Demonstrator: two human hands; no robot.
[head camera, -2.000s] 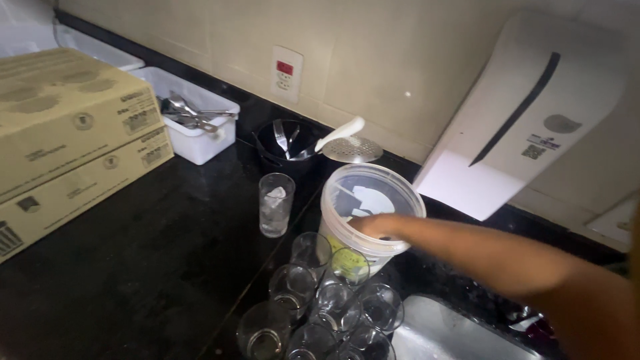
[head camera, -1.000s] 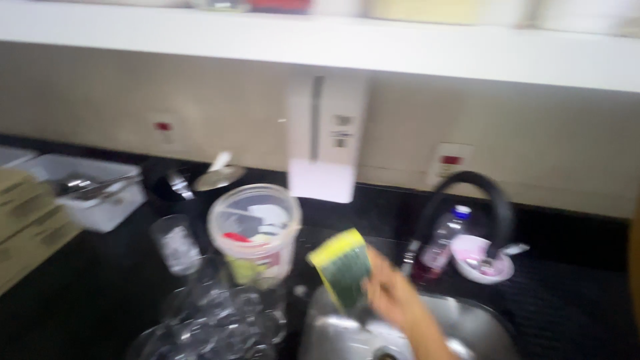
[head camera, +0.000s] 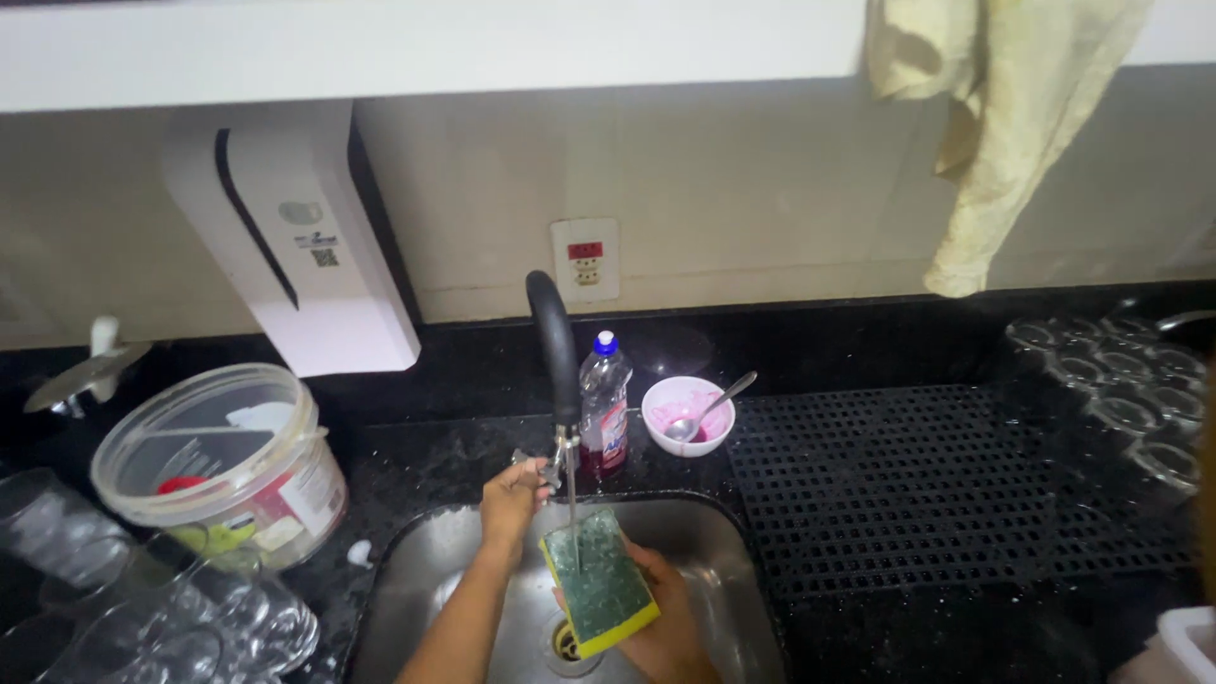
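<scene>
My right hand (head camera: 665, 608) holds a green and yellow scouring sponge (head camera: 598, 579) over the steel sink (head camera: 437, 570), its green side up. A thin stream of water runs from the black gooseneck faucet (head camera: 554, 351) onto the sponge. My left hand (head camera: 513, 499) grips the faucet's metal handle (head camera: 534, 467) with thumb and fingers. Behind the sink stands a clear bottle of reddish dish soap (head camera: 605, 404) with a blue cap. Beside it is a white bowl (head camera: 689, 415) with pink residue and a metal spoon (head camera: 727, 394) in it.
At left, a clear plastic bucket (head camera: 323, 475) stands behind several glasses (head camera: 190, 608). A white wall dispenser (head camera: 294, 247) hangs above. At right, a black perforated mat (head camera: 855, 484) lies near several upturned glasses (head camera: 1121, 370). A pale cloth or glove (head camera: 1007, 142) hangs from the white shelf (head camera: 427, 47).
The hand at the bucket two seconds ago is out of it; a hand carried the sponge rightward to the sink. My left hand is now on the faucet handle, and water runs. The view has swung right.
</scene>
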